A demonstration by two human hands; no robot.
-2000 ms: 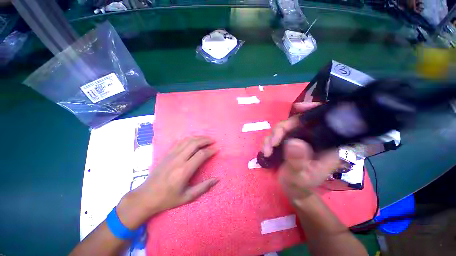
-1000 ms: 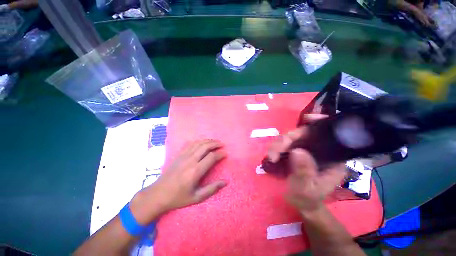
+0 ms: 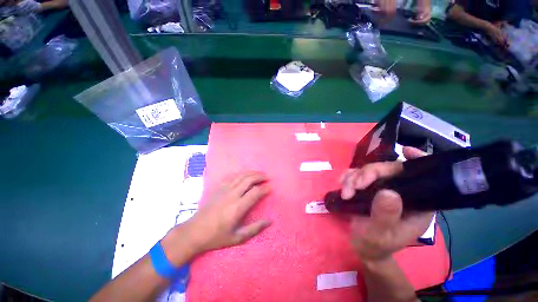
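Observation:
My right hand (image 3: 386, 221) holds the black electric screwdriver (image 3: 436, 180) nearly level, its tip end pointing left over a tape strip. The pale label on its body faces up. My left hand (image 3: 227, 215) lies on the red mat (image 3: 265, 259) with fingers spread, holding nothing, a blue band (image 3: 161, 260) on its wrist. The screw feeder (image 3: 430, 122), black and silver, stands at the mat's right, partly hidden behind the screwdriver and my right hand.
A white printed sheet (image 3: 150, 200) lies left of the mat, a labelled clear bag (image 3: 160, 112) behind it. Bagged white units (image 3: 294, 77) lie on the green bench beyond. White tape strips (image 3: 337, 280) mark the mat. Other people's hands (image 3: 495, 32) show at the far side.
The screwdriver has swung lower at its back end and lies more level. My left hand stays on the mat. The view has shifted, so the bench things sit lower and further right.

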